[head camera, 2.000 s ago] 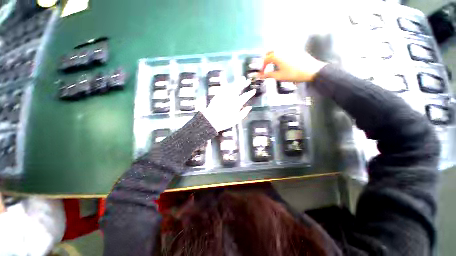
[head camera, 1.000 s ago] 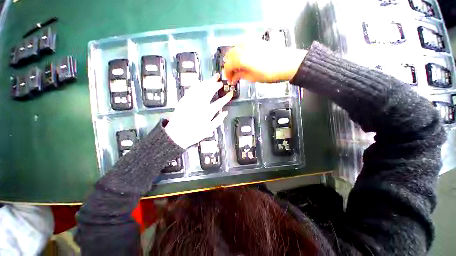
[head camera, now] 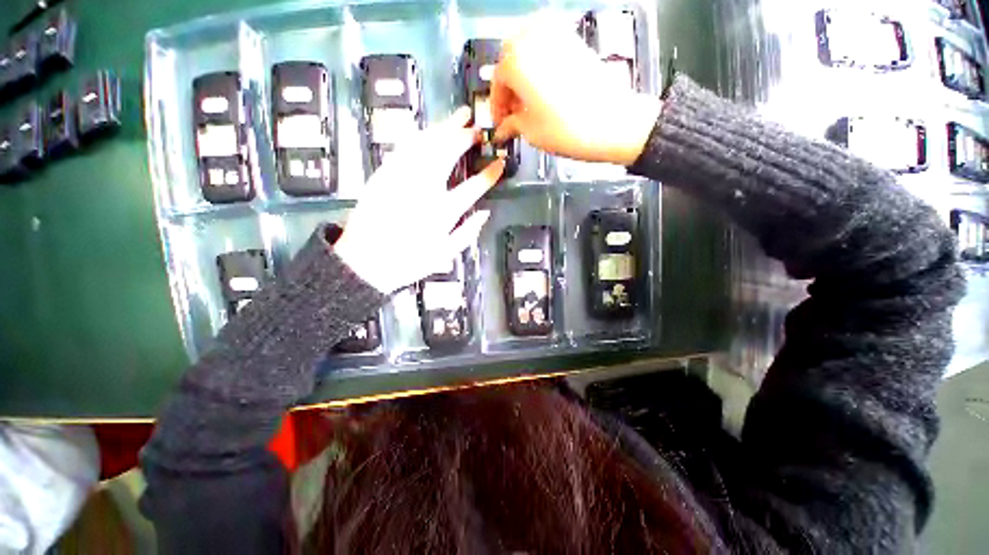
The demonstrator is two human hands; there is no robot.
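Note:
A clear blister tray [head camera: 174, 233] holds black phone housings in two rows of pockets, such as this one [head camera: 302, 130] in the far row and this one [head camera: 616, 266] in the near row. My left hand [head camera: 407, 217] reaches over the middle of the tray, its fingertips at the lower edge of a housing [head camera: 483, 65] in the far row. My right hand [head camera: 564, 98] is bent over the same housing with thumb and fingers pinched at its lower half. Whether a small part is between those fingers is hidden. The housing lies in its pocket.
Black blocks [head camera: 60, 119] stand in two short rows at the far left. Stacked trays [head camera: 748, 217] with front frames [head camera: 862, 38] lie at the right. The bench's light edge [head camera: 380, 396] runs below the tray. A pale sleeve [head camera: 43, 477] shows at the lower left.
The view has shifted, so the tray and black blocks appear further left and higher. Both hands have moved from higher on the same far-row housing to its lower end.

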